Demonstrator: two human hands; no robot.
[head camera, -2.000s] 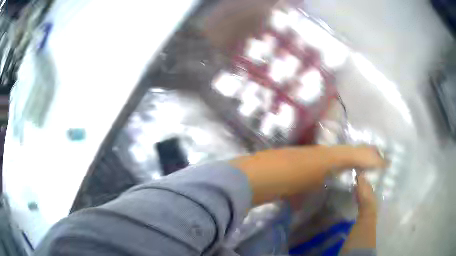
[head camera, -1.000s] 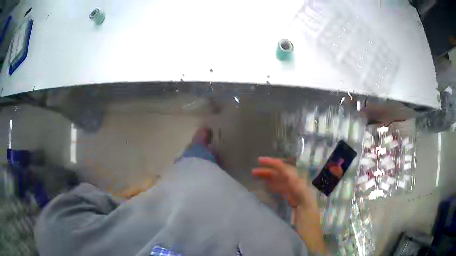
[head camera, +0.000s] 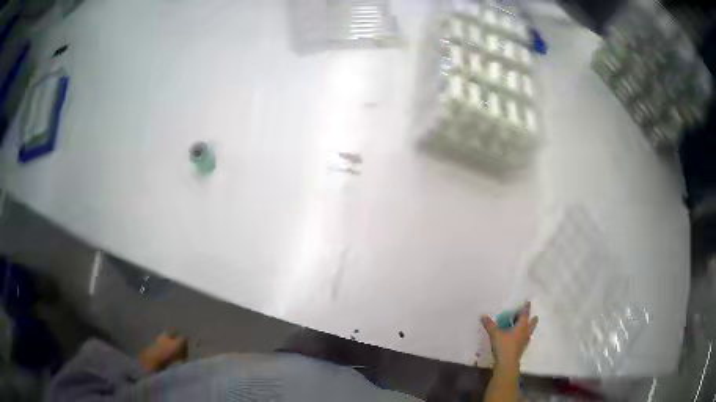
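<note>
My right hand is over the table near its front edge at the lower right. Its thumb and fingers are spread around a small teal-green stretch film roll; a firm grip does not show. My left hand is low at the left, beside my body and off the table, loosely curled. It is small and blurred, and no object shows in it. A second teal film roll stands on the table at the left.
White table. A tray stack with white parts stands at the back, another stack at the right edge. Clear trays lie right of my right hand, more at the back. A blue-edged item lies far left.
The view has turned from the floor, trays and phone up to the tabletop. My right hand has moved from beside the phone to the film roll on the table. My left hand stays low at the left.
</note>
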